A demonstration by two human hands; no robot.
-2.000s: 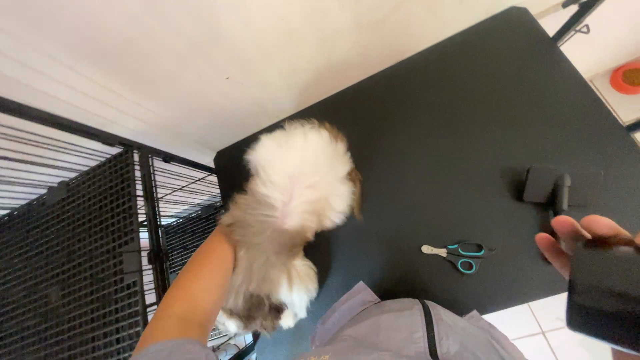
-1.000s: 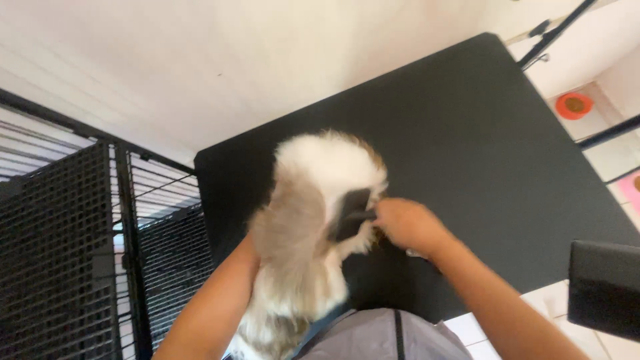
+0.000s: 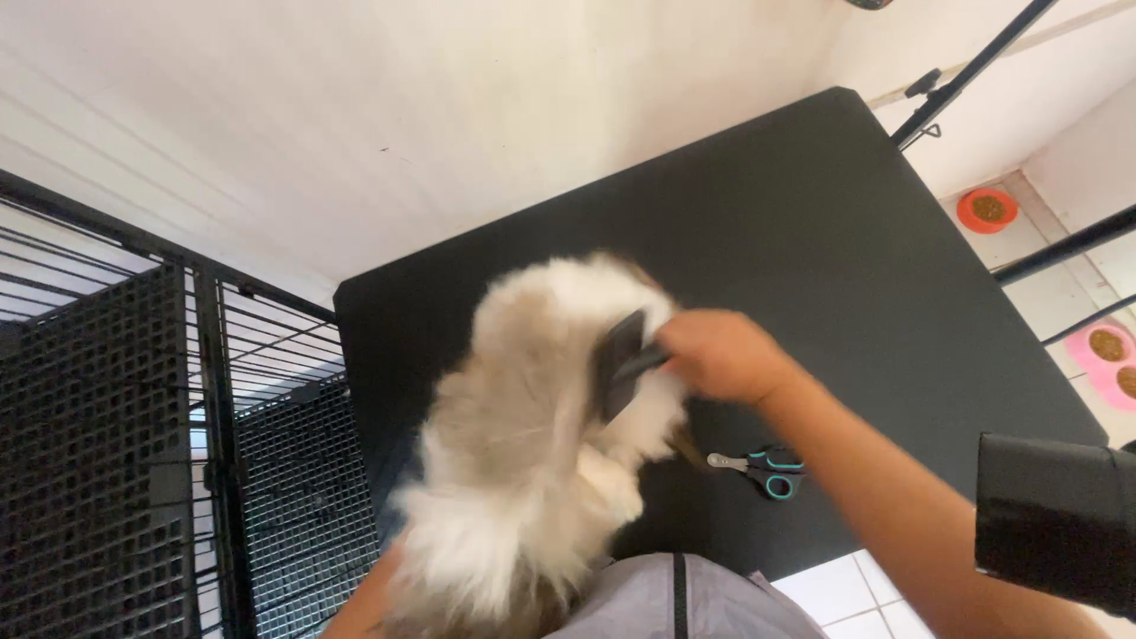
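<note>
A long-haired white and tan dog point(image 3: 524, 417) is on the black grooming table point(image 3: 799, 231), close to my body. My right hand point(image 3: 723, 355) grips the handle of a black slicker brush point(image 3: 619, 364), whose head lies against the fur on the dog's side. Of my left arm only the forearm shows, at the dog's lower left; the hand itself is hidden by the fur. Pet nail clippers point(image 3: 763, 470) with black and teal handles lie on the table, just left of my right forearm.
Black wire cages point(image 3: 213, 382) stand at the left, and a pale wall point(image 3: 426, 115) runs behind the table. A black pole point(image 3: 972, 75) rises at the far right corner. Orange point(image 3: 987, 210) and pink point(image 3: 1105, 355) food bowls sit on the floor. A black object point(image 3: 1056, 519) juts in at lower right.
Two seconds ago the brush lay on the table at the right. My right hand has since taken hold of it and brought it to the dog's side.
</note>
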